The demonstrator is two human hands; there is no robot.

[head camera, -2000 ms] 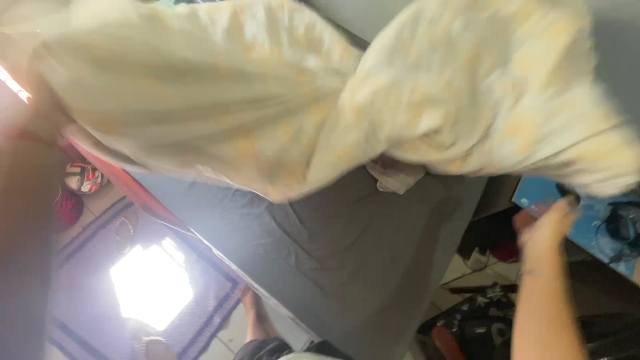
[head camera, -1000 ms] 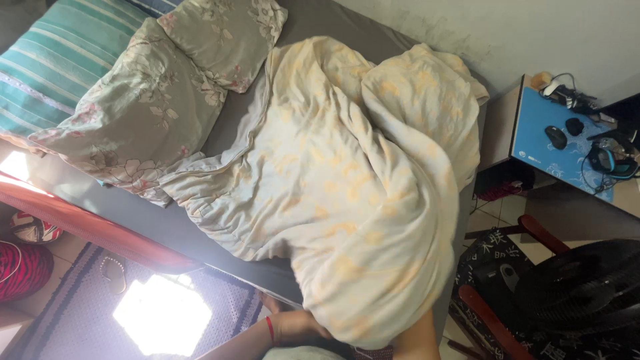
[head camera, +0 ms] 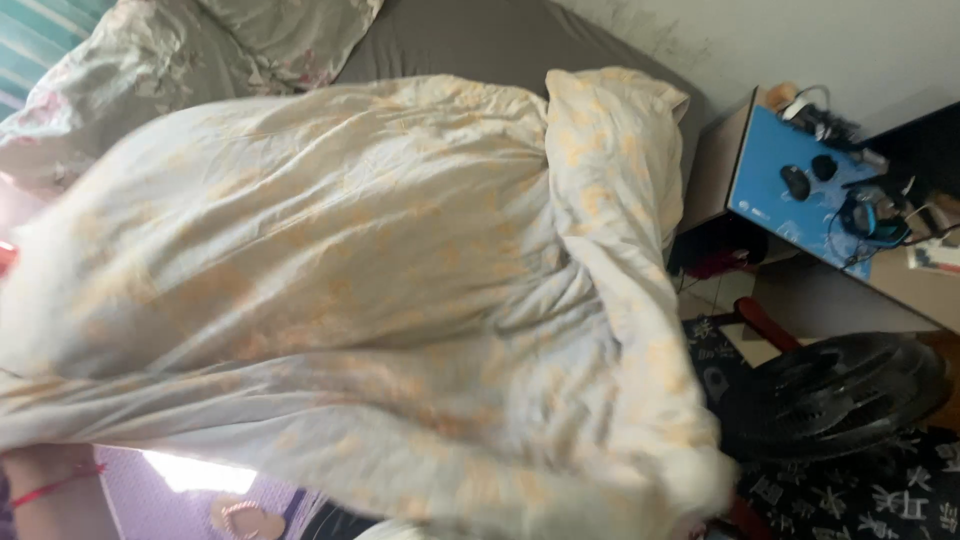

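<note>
A cream blanket with yellow patches (head camera: 360, 262) spreads over the bed, its left part raised and blurred. At the lower left, my left forearm (head camera: 56, 491), with a red string round it, runs up under the blanket's edge; the blanket hides my left hand and its grip. My right hand cannot be made out; the nearest blanket corner, at the lower right, is bunched and blurred. Beyond the blanket lie the grey fitted sheet (head camera: 465, 37) and floral pillows (head camera: 172, 67).
To the right stands a desk with a blue mat (head camera: 780, 172), a computer mouse (head camera: 795, 182) and headphones (head camera: 874, 217). A black chair (head camera: 840, 390) with red-brown armrests is below it. A slipper (head camera: 247, 517) lies on a purple rug (head camera: 135, 495).
The blanket, bunched mid-bed one second ago, now spreads wide to the left over part of the pillows. My left forearm has moved left; my right arm has gone out of sight.
</note>
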